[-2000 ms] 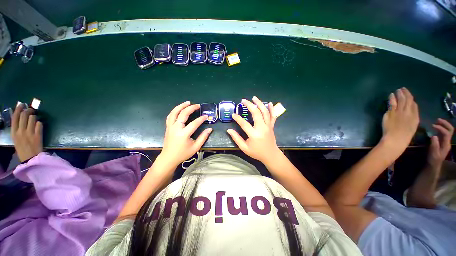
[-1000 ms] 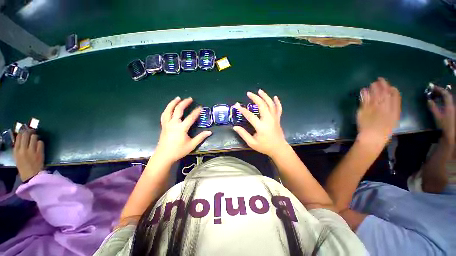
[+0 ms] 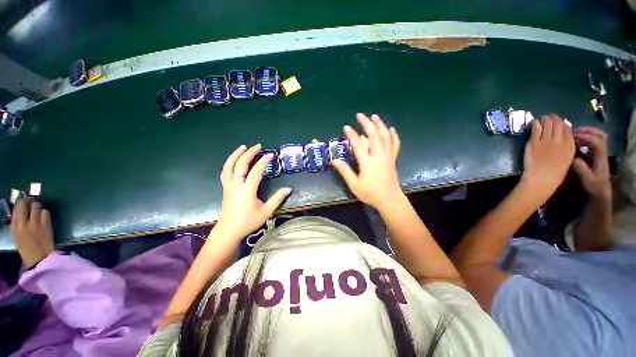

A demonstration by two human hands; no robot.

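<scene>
A row of several smartwatch units [image 3: 292, 158] lies on the green bench in front of me; the faces show light lines, and one glows paler. My left hand [image 3: 244, 183] rests at the row's left end, its fingers spread and partly covering the leftmost watch. My right hand [image 3: 373, 164] is at the right end, fingers spread, with its thumb or a finger at the rightmost watch [image 3: 339, 150]. What lies under the right fingers is hidden. A second row of watches [image 3: 217, 90] lies farther away, with a yellow-edged battery [image 3: 290, 86] at its right end.
A pale divider strip [image 3: 335, 35] crosses behind, with a dark watch [image 3: 78, 72] on its left part. A lilac-sleeved person's hand [image 3: 31, 226] is at left. At right, another person's hand [image 3: 549, 150] is beside lit watches [image 3: 497, 121].
The view has shifted, so the bench appears tilted and the rows lie farther left. My right hand has moved right relative to the row, showing more of its watches. Lit watches now show at right.
</scene>
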